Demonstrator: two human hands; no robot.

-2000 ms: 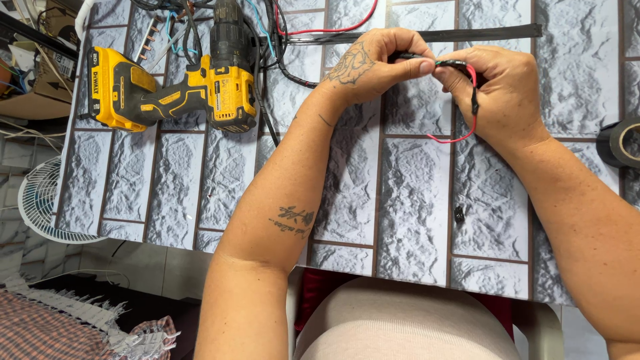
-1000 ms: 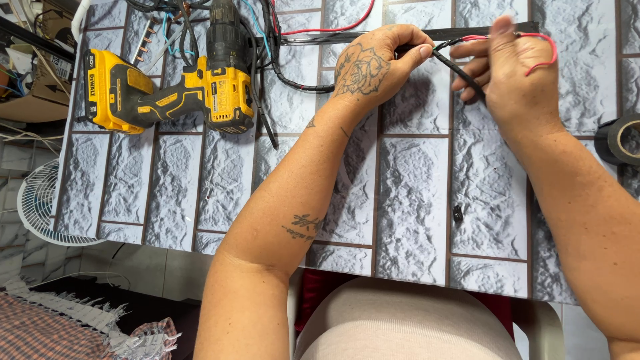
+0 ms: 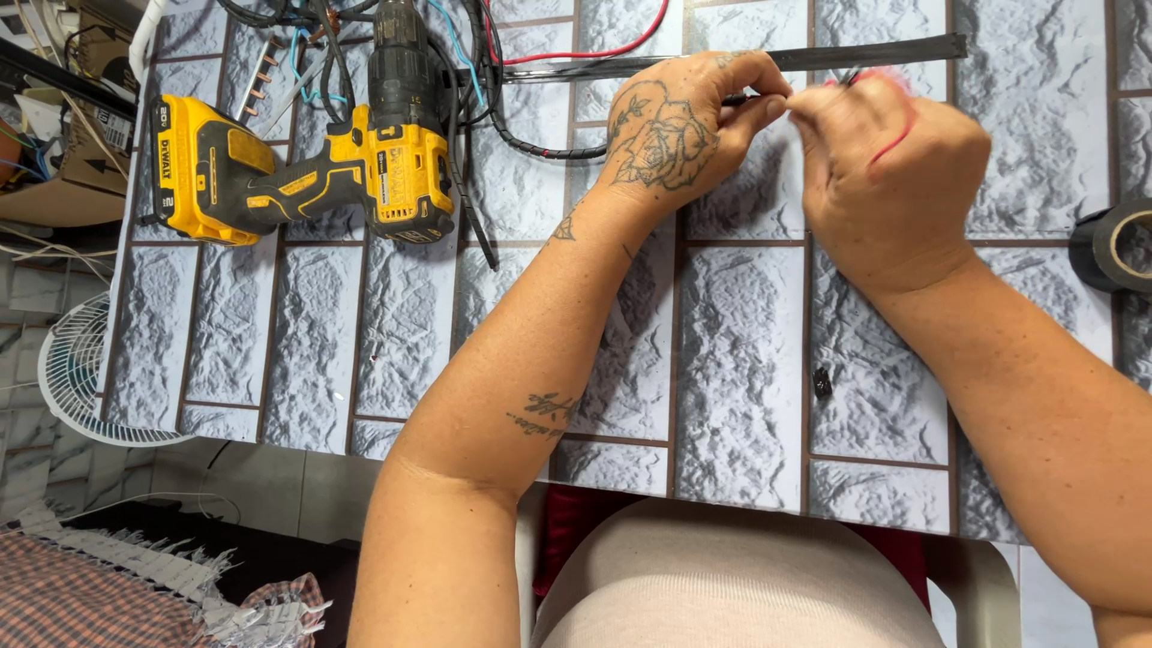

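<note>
My left hand (image 3: 688, 121) pinches a black-wrapped cable (image 3: 562, 153) between thumb and fingers; the cable runs left to a tangle of wires. Close against its fingertips, my right hand (image 3: 886, 162) is closed around the cable's end, blurred by motion. A thin red wire (image 3: 893, 142) curves out over its fingers. What lies inside the right palm is hidden. Behind both hands a flat black strip (image 3: 873, 54) stretches across the table. A small black piece (image 3: 822, 383) lies below my right hand.
A yellow and black DeWalt cordless drill (image 3: 306, 180) lies at the left beside tangled wires (image 3: 333, 54). A roll of black tape (image 3: 1116, 245) is at the right edge. Past the table's left side are a white fan grille (image 3: 76, 378) and a cardboard box (image 3: 85, 171).
My right hand moved away from the left with a black strand between them, and is now back against the left fingertips. The left hand stays near the same place, holding the cable.
</note>
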